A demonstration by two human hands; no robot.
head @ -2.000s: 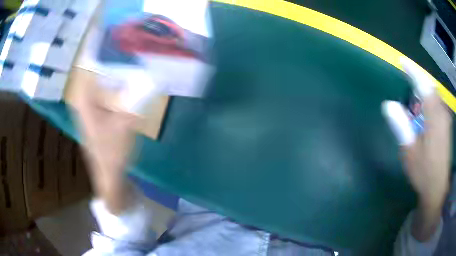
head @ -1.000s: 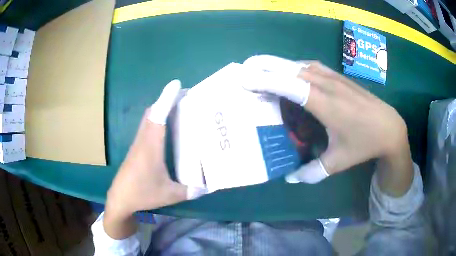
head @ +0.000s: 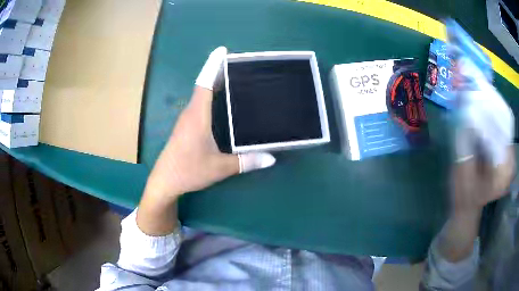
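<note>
The gift box base [head: 276,101] is open side up on the green mat, black inside with a white rim. My left hand [head: 196,133], with white finger cots, holds its left side and near edge. The box lid [head: 375,108] lies just right of the base, printed "GPS" with a watch picture. My right hand [head: 484,136], blurred, is at the right and holds a blue booklet [head: 471,54] by its lower part. The booklet pile [head: 439,77] lies partly behind it.
A tan cardboard sheet [head: 99,79] lies at the left. Finished white boxes [head: 23,85] stand in rows at the far left. Brown cartons [head: 34,221] are on the floor at lower left. Yellow tape [head: 398,16] crosses the top right. A white-edged box [head: 505,28] is at the upper right corner.
The lid has come off the base and now lies to its right. My left hand stays on the base. My right hand has moved right and taken a booklet.
</note>
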